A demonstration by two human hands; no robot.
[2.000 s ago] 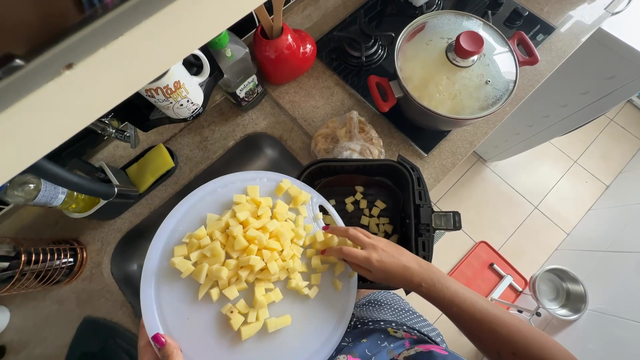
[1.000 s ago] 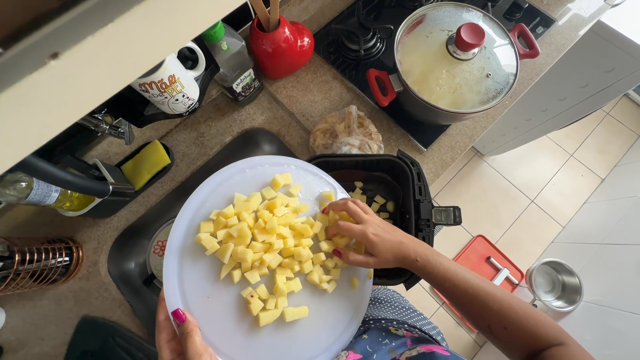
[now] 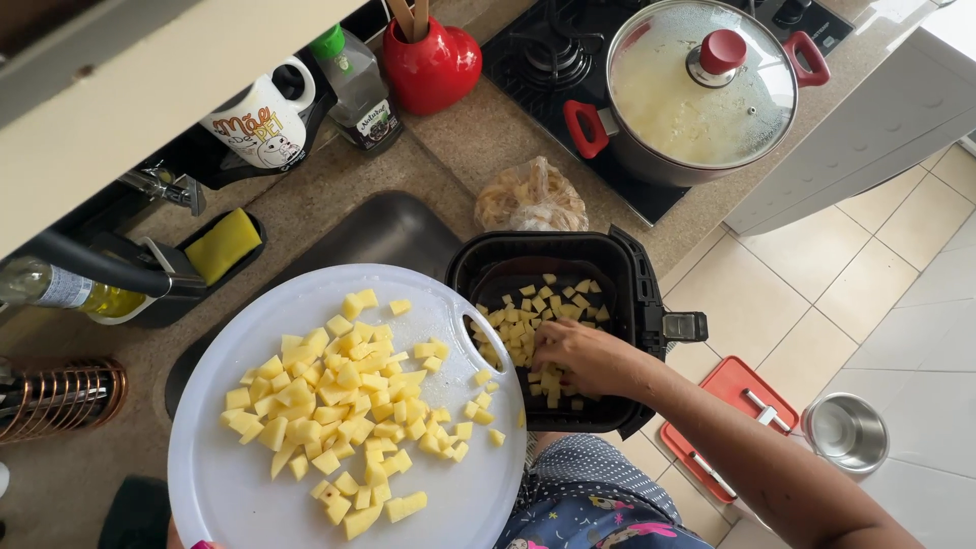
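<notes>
A round white cutting board (image 3: pixel 252 488) bears a heap of diced potato (image 3: pixel 343 404) and tilts slightly over the sink. My left hand (image 3: pixel 191 541) grips its lower left rim; only a bit of the fingers and a painted nail shows. To the right of the board is a black air fryer basket (image 3: pixel 640 290), with potato cubes (image 3: pixel 526 320) scattered over its bottom. Inside it, my right hand (image 3: pixel 583 354) reaches down among the cubes, its fingertips partly hidden, so whether it holds any cannot be told.
Behind the basket lies a clear plastic bag of food (image 3: pixel 534 198). A lidded pot with red handles (image 3: pixel 686 99) stands on the gas cooktop (image 3: pixel 526 69). The black sink (image 3: pixel 381 229) is partly under the board. A sponge (image 3: pixel 223 245), a mug (image 3: pixel 263 118) and bottles line the left.
My right hand has moved from the potato on the board into the basket. More cubes now show in the basket than before. The board sits lower and farther left in view.
</notes>
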